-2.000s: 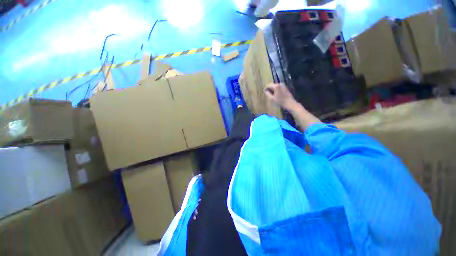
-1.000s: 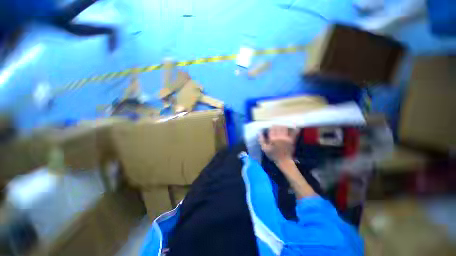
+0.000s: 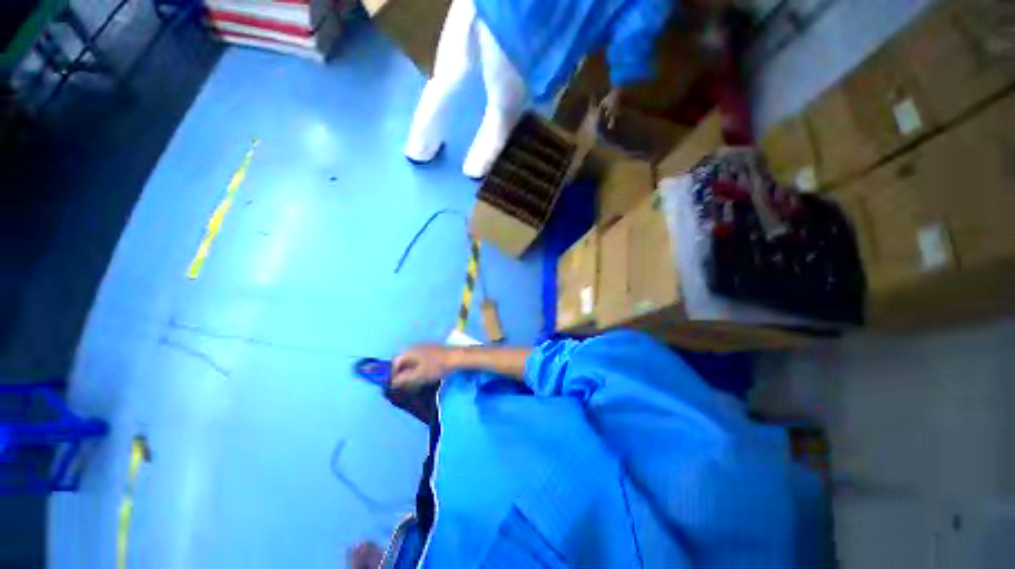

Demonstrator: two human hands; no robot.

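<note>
My right hand [image 3: 421, 367] is in front of my body with its fingers curled, over a small blue object or shoe tip [image 3: 373, 370]; I cannot tell whether it grips this. My left hand [image 3: 365, 555] is small and blurred at the bottom edge, beside my sleeve; its fingers are unclear. To the right, a dark stacked block with red patches [image 3: 779, 245] and pale sheeting lies on brown cartons [image 3: 634, 267]. An open carton with a cell divider [image 3: 525, 178] stands tilted beyond them.
A person in a blue smock and white trousers [image 3: 484, 78] stands beyond the divider carton. Cartons [image 3: 935, 167] line the right. Dark bands [image 3: 429, 233] and a cardboard scrap [image 3: 492, 320] lie on the blue floor. A blue stool [image 3: 45, 433] is at the left edge.
The view has turned left, with the dark block now farther right. My right hand has left the block's edge and is over the floor side. The other person has come into view.
</note>
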